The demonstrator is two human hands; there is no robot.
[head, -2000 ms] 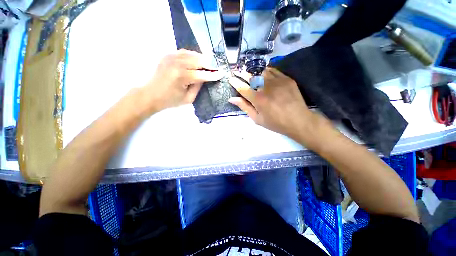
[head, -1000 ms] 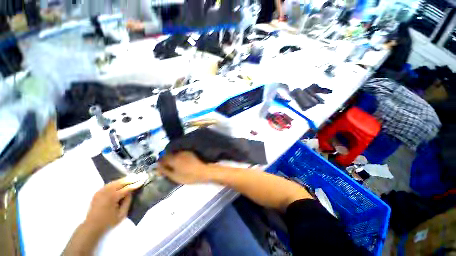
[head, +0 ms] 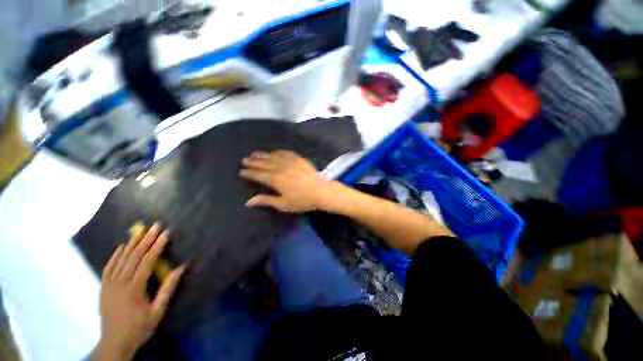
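Observation:
A large dark grey garment panel [head: 211,204] lies spread over the white table and hangs over its front edge towards my lap. My left hand [head: 137,282] lies on its left part, fingers a little apart. Something yellow [head: 161,271] shows between the thumb and fingers and at the fingertips; its shape is mostly hidden and blurred. My right hand [head: 285,182] rests flat on the upper right part of the panel, fingers spread, holding nothing. The sewing machine [head: 102,137] is blurred behind the panel's left side; its needle area is not clear.
Red-orange scissors handles [head: 381,89] lie on the table's right end. A blue mesh crate [head: 458,204] holding cloth stands below the front edge. A red stool [head: 493,113] and a person in patterned cloth [head: 582,84] are at the right. Cardboard boxes [head: 564,282] stand lower right.
The view has swung right and closer. The panel, earlier bunched beside the machine, now lies spread out towards my lap. Both hands have left the needle area and lie on it. The yellow thing has appeared.

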